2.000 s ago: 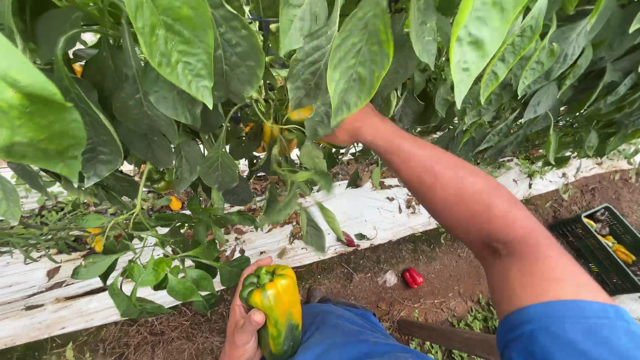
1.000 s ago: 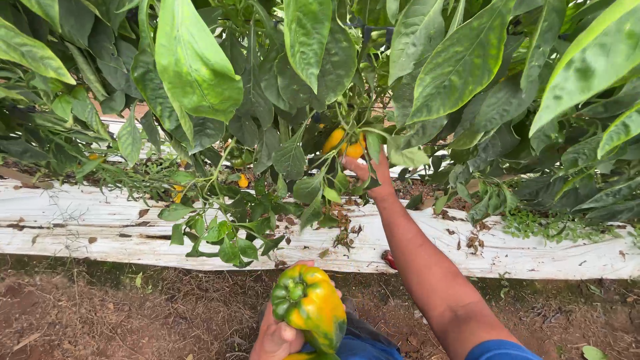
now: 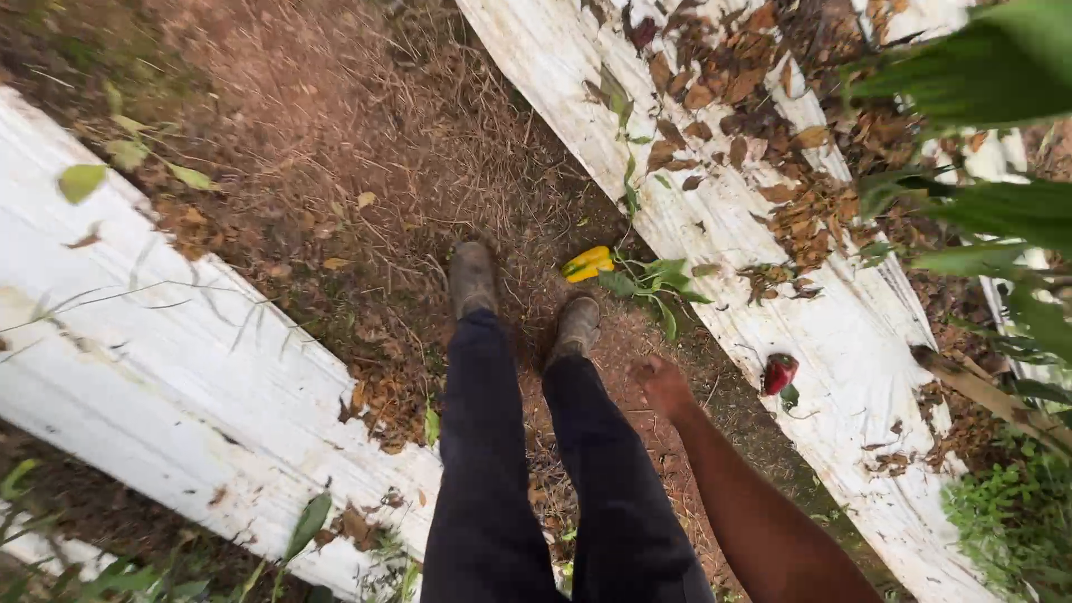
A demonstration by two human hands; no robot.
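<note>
My right hand [image 3: 663, 385] hangs over the dirt path beside my right boot, with its fingers loosely curled; blur hides whether they hold anything. A yellow bell pepper with a green patch [image 3: 589, 264] lies on the soil just beyond that boot, next to a leafy green sprig [image 3: 657, 283]. To the right, a dark red bell pepper [image 3: 780, 373] rests at the edge of the white plastic mulch. My left hand is outside the view.
White plastic mulch [image 3: 151, 285] borders the path on the left, and another strip [image 3: 712, 193] runs along the right with dry leaves on it. Pepper leaves [image 3: 980, 75] overhang at the upper right. A wooden stake [image 3: 988, 394] slants in at the right. My boots [image 3: 473, 280] stand on the path.
The view has swung from the plants down to the path. My right hand has left the yellow peppers among the leaves. My left hand, earlier holding a green-yellow pepper, has gone out of view.
</note>
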